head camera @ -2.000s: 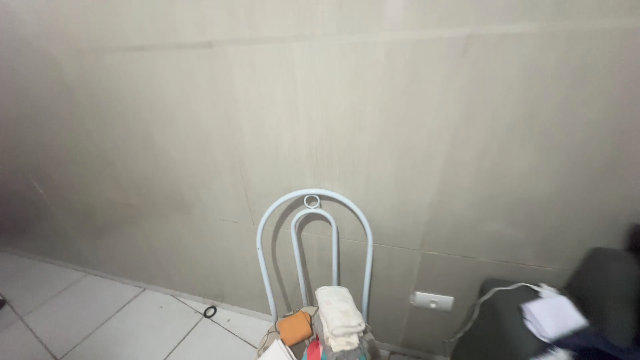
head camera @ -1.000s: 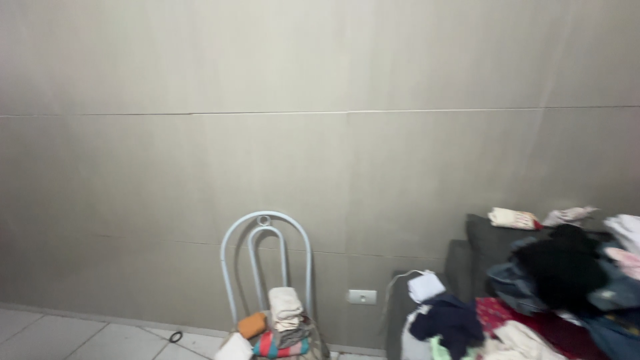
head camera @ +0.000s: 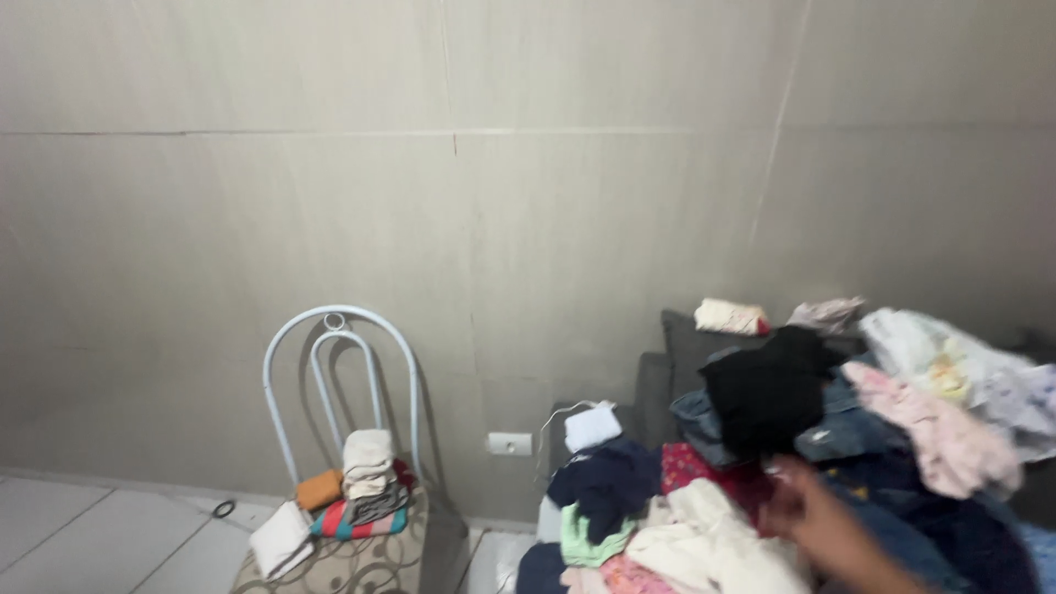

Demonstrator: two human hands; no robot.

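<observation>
One blurred hand reaches in from the lower right over a heap of clothes; I take it for my right hand (head camera: pixel 796 503). Its fingers are near a black garment (head camera: pixel 767 388) and a dark red patterned cloth (head camera: pixel 689 470); whether they grip anything cannot be told. Around it lie blue denim (head camera: pixel 850 417), a cream-white garment (head camera: pixel 709 540), a pale pink garment (head camera: pixel 932 429), a navy garment (head camera: pixel 606 483) and a light green one (head camera: pixel 590 536). My left hand is out of view.
A metal-framed chair (head camera: pixel 276 396) at the left bears folded cloths (head camera: pixel 369 462), a striped cloth (head camera: pixel 363 524), an orange item (head camera: pixel 319 490) and a white folded item (head camera: pixel 282 540). Behind are a grey sofa (head camera: pixel 678 346) and a wall socket (head camera: pixel 510 444). A black ring (head camera: pixel 223 509) lies on the tiles.
The view has swung right, showing more of the sofa and clothes heap. A hand has come into view at the lower right, where none showed before.
</observation>
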